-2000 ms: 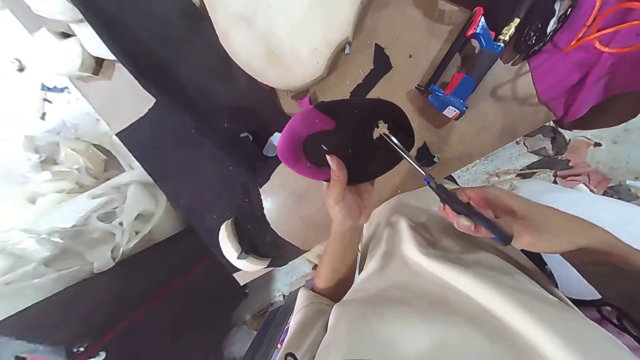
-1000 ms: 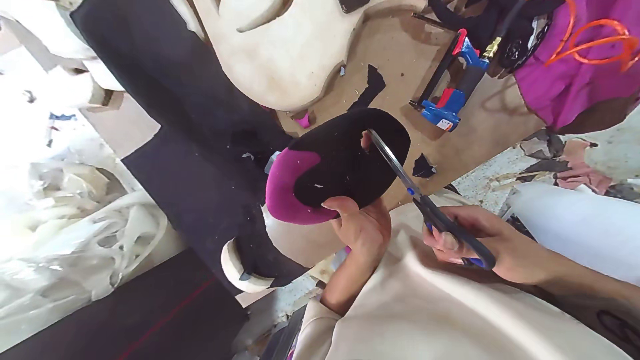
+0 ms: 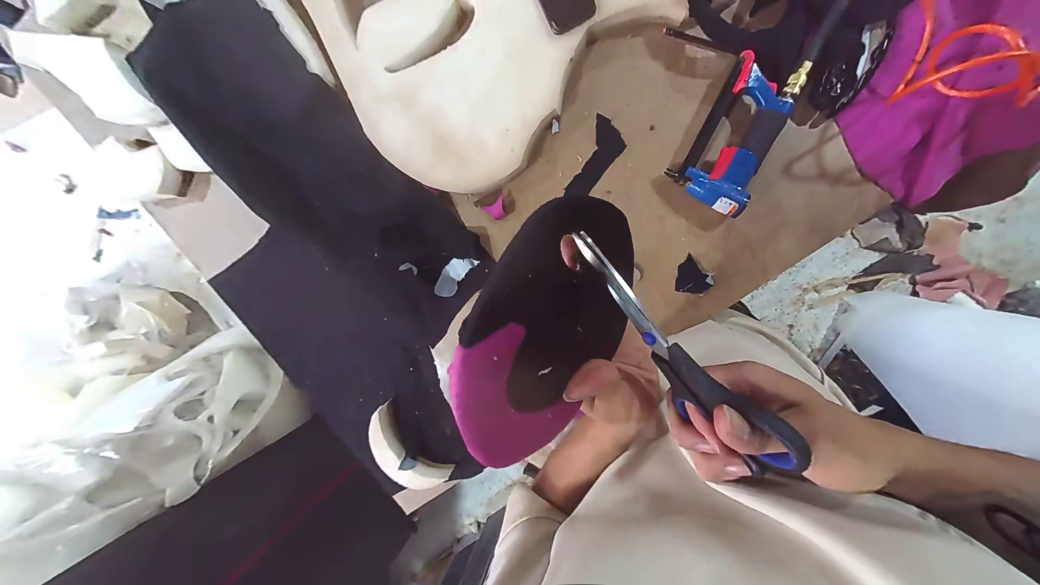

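Note:
My left hand (image 3: pixel 613 398) grips the lower right edge of an oval piece (image 3: pixel 561 301) covered in black and magenta fabric, with its thumb on top. A fingertip shows through a hole in the black part. In my right hand (image 3: pixel 764 431) is a pair of scissors (image 3: pixel 642 317) with black and blue handles. The scissors' blades look closed, and their tips lie at the edge of the hole. Most of the left fingers are hidden behind the piece.
A blue and red pneumatic stapler (image 3: pixel 735 138) lies on the brown board (image 3: pixel 658 236). Beyond the piece is a large cream foam form (image 3: pixel 455 106) with a phone (image 3: pixel 567 12) on it. Black fabric (image 3: pixel 325 227) spreads at left, beside a curved cream piece (image 3: pixel 386 447). Magenta fabric (image 3: pixel 910 138) lies at upper right.
The light scrap at the blade tips two seconds ago no longer shows there; a fingertip now shows through the hole. The oval piece has turned to stand more upright in view.

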